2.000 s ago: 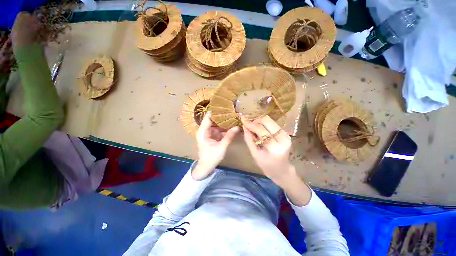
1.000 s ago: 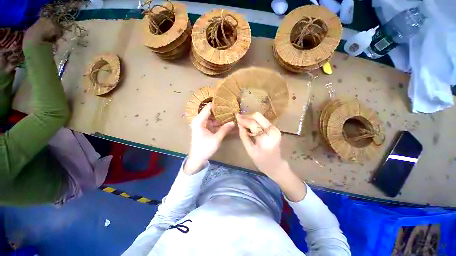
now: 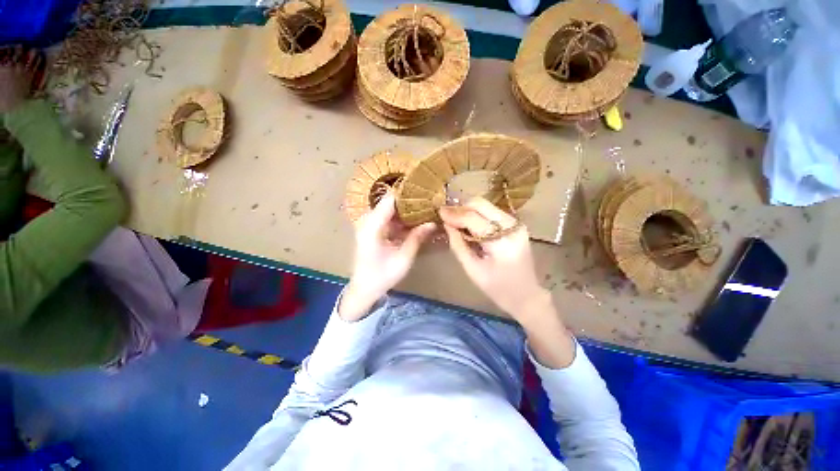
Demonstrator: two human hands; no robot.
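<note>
A tan wrapped ring (image 3: 513,156) is held tilted above the bench, in front of me. My left hand (image 3: 387,253) grips its lower left rim between thumb and fingers. My right hand (image 3: 493,258) pinches a thin brown cord (image 3: 497,232) at the ring's inner edge; the fingertips hide where cord and ring meet. Another wrapped ring (image 3: 361,189) lies flat behind my left hand, partly covered. A small work board (image 3: 559,189) lies under and to the right of the held ring.
Ring stacks with cords stand at the back (image 3: 372,69) and right (image 3: 626,225). A single ring (image 3: 219,129), yellow-handled tool (image 3: 613,118), phone (image 3: 740,299), bottle (image 3: 748,55) and white plastic (image 3: 806,138) lie around. A green-sleeved person (image 3: 69,212) is at left; a blue crate (image 3: 682,414) stands lower right.
The held ring has tilted to look flatter, and the cord now lies across my right fingers. The view has shifted slightly. The person's arm at left has moved down and left.
</note>
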